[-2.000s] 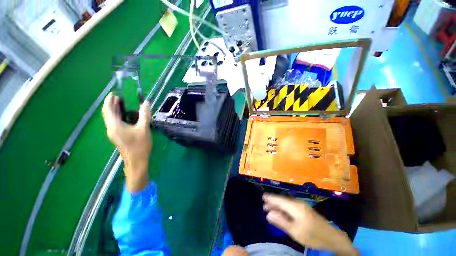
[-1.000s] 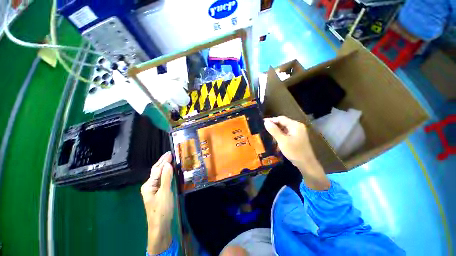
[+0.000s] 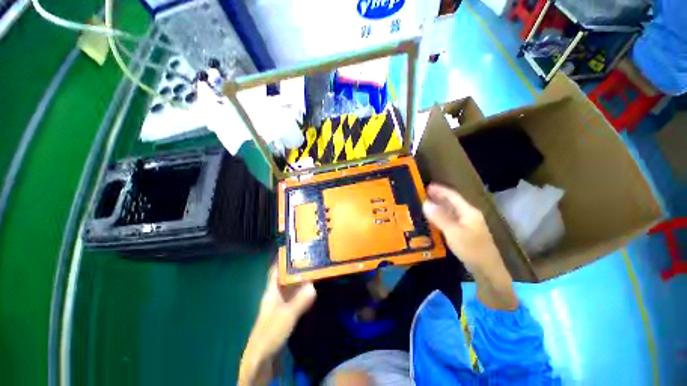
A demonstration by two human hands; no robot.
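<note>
The orange fixture (image 3: 360,221) lies in front of me with a black plastic frame (image 3: 307,264) seated flat in it. The tan fixture lid (image 3: 413,98) stands open at the back edge. My left hand (image 3: 285,303) is at the fixture's front left corner, its fingers partly hidden by the edge. My right hand (image 3: 461,226) is at the fixture's right edge, fingers bent and slightly blurred. Whether either hand presses on the fixture or frame cannot be told. A stack of black frames (image 3: 162,197) stands to the left on the green bench.
An open cardboard box (image 3: 603,219) with black and white packing stands close on the right. Hazard stripes (image 3: 354,138) show behind the lid. The blue and white machine (image 3: 331,30) and a white perforated tray (image 3: 169,102) are at the back. A person's blue sleeve (image 3: 667,53) shows top right.
The left hand first held a frame up on the left. That frame then came over the fixture between both hands and now lies in it. My left hand has moved to the front corner.
</note>
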